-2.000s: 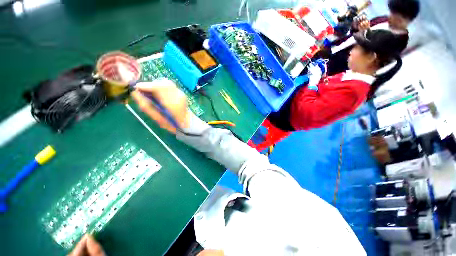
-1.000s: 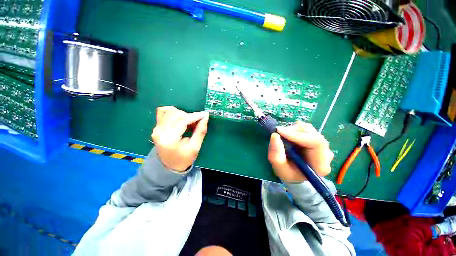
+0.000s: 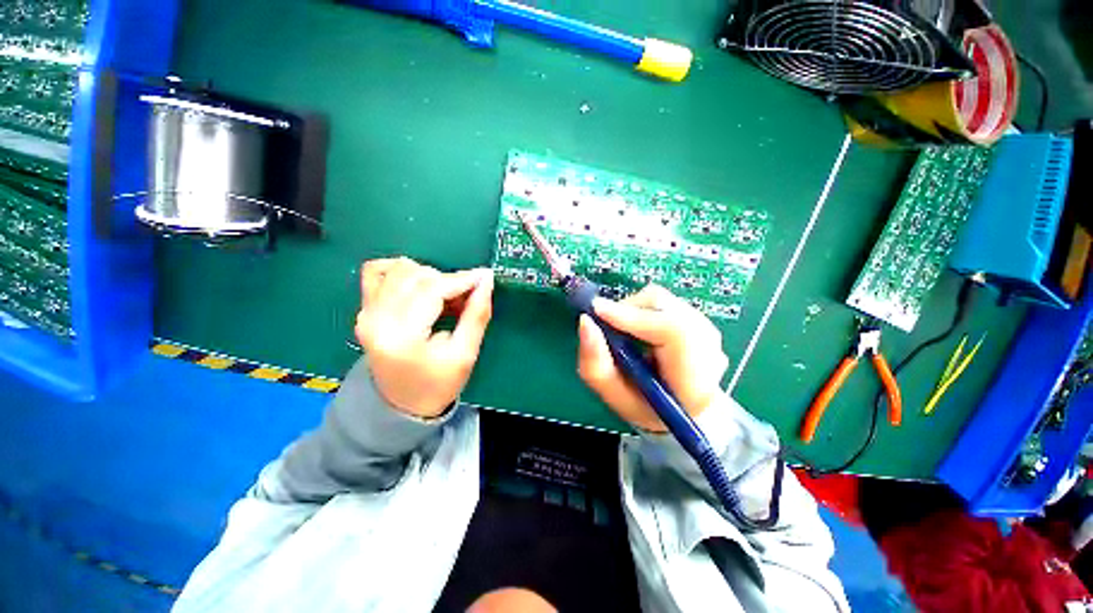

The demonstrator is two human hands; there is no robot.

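Note:
A green PCB panel (image 3: 653, 222) with white patches lies flat on the green bench mat. My right hand (image 3: 657, 353) is closed around a dark blue soldering iron (image 3: 641, 371); its metal tip is over the left part of the panel. Whether the tip touches the board I cannot tell. My left hand (image 3: 422, 329) is just left of the panel's lower left corner, thumb and forefinger pinched together. Solder wire between those fingertips is too fine to make out clearly. A silver solder reel (image 3: 206, 162) stands in a black holder at left, with a thin wire strand across it.
Blue tray of boards (image 3: 90, 240) at far left. Blue tool with yellow end (image 3: 575, 38), black fan (image 3: 839, 46) and tape roll (image 3: 989, 86) at the back. On the right: second panel (image 3: 923, 228), blue station (image 3: 1016, 210), orange cutters (image 3: 893, 389), yellow tweezers (image 3: 953, 374), blue bin (image 3: 989, 461), red sleeve (image 3: 977, 563).
From two seconds ago, the view has swung down over the bench and my right hand has come from the tape roll to the panel. Since one second ago, the iron has moved left.

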